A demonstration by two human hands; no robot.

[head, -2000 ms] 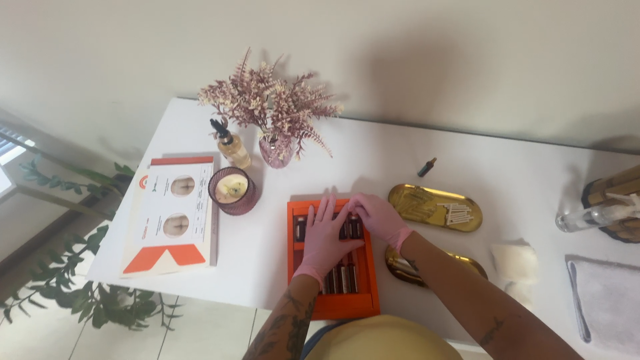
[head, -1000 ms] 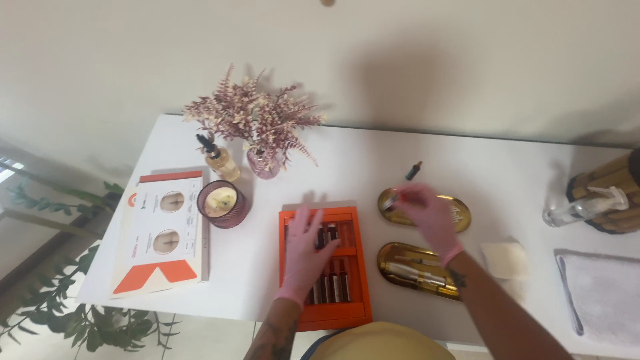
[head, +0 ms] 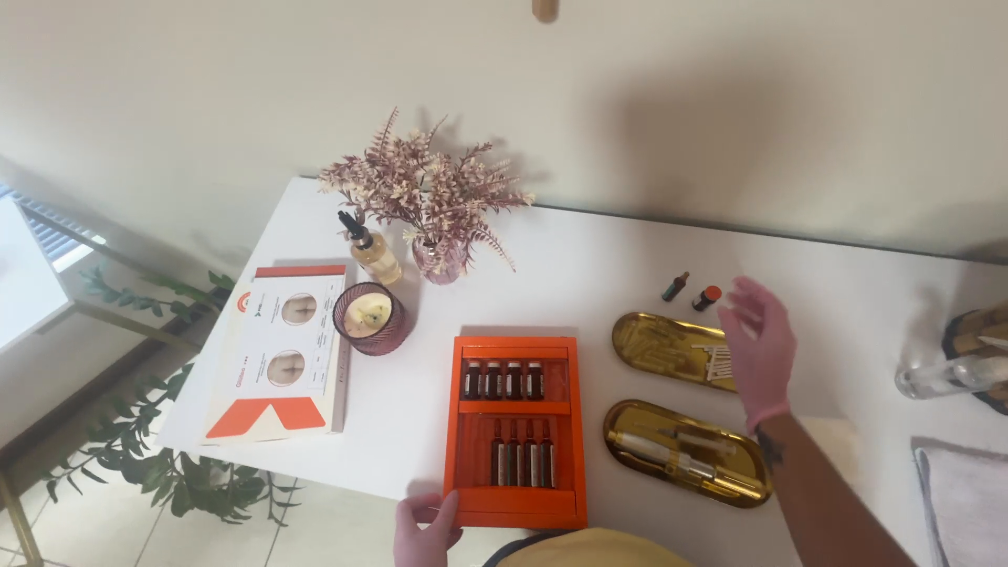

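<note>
An orange box (head: 516, 501) lies near the table's front edge, holding small dark vials (head: 504, 381) in its upper section and dark glass ampoules (head: 522, 463) below. My left hand (head: 426, 528), in a pink glove, holds the box's lower left corner between thumb and fingers. My right hand (head: 761, 346), also gloved, is over the right end of the upper gold tray (head: 646, 361), its fingers apart and nothing seen in them. Left of its fingertips stands a red-capped vial (head: 707, 298), beside a dark ampoule (head: 675, 287). The lower gold tray (head: 687, 494) holds a pen-like device and a syringe.
On the left are a white and orange box (head: 276, 425) bearing writing, a candle in a purple glass (head: 370, 319), a dropper bottle (head: 376, 256) and a vase (head: 441, 258) of dried flowers. A clear bottle (head: 945, 376) and a folded towel (head: 965, 496) are at the right.
My left hand has moved from over the orange box down to its lower left corner. My right hand has moved right, and a red-capped vial now stands beside the ampoule.
</note>
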